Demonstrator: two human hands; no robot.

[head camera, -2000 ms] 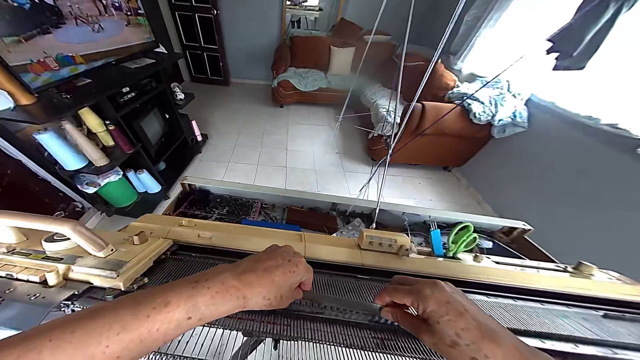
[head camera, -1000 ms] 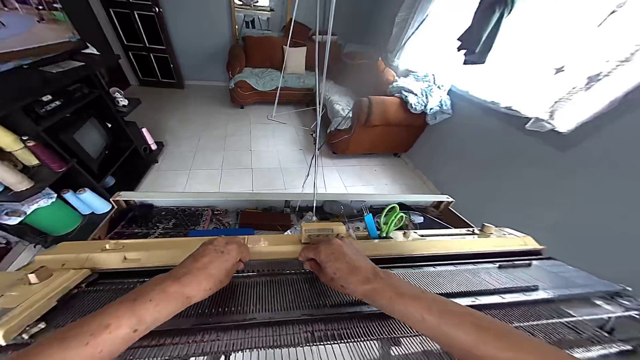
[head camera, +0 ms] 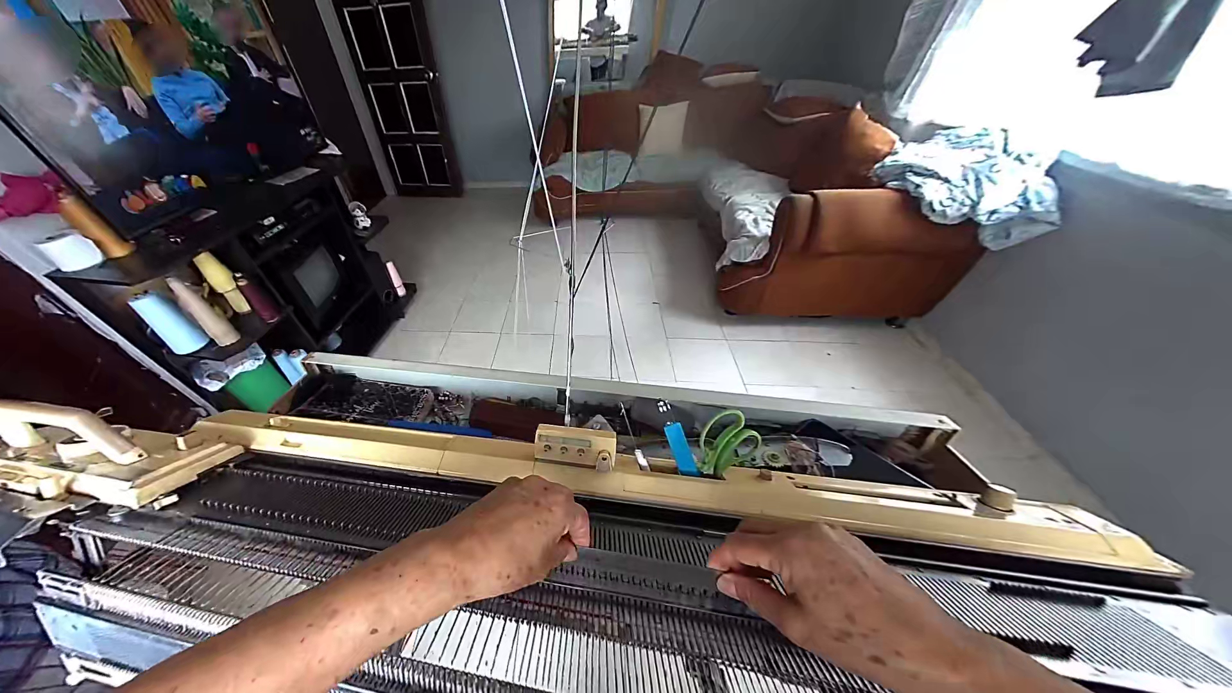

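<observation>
A knitting machine [head camera: 356, 457] with a cream plastic body and long rows of metal needles spans the lower view. Over the middle of the needle bed, my left hand [head camera: 525, 534] is curled with its fingertips down at the needles. To its right my right hand [head camera: 808, 577] has thumb and forefinger pinched together at the needle bed. Whether either hand grips a thin tool or bar between them is unclear. The machine's carriage [head camera: 87, 452] rests at the far left. Behind my hands stands a small cream counter [head camera: 576, 446], with yarn strands [head camera: 574, 241] rising above it.
Green-handled scissors [head camera: 729, 445] and a blue-handled tool [head camera: 680, 449] lie behind the machine, in a tray [head camera: 616, 383] of small items. Yarn cones [head camera: 202, 311] fill the shelves at left, below a television [head camera: 173, 106]. A brown sofa [head camera: 857, 255] stands beyond.
My hands, close together near the counter one second ago, are now farther apart over the needle bed. The view has swung left and back.
</observation>
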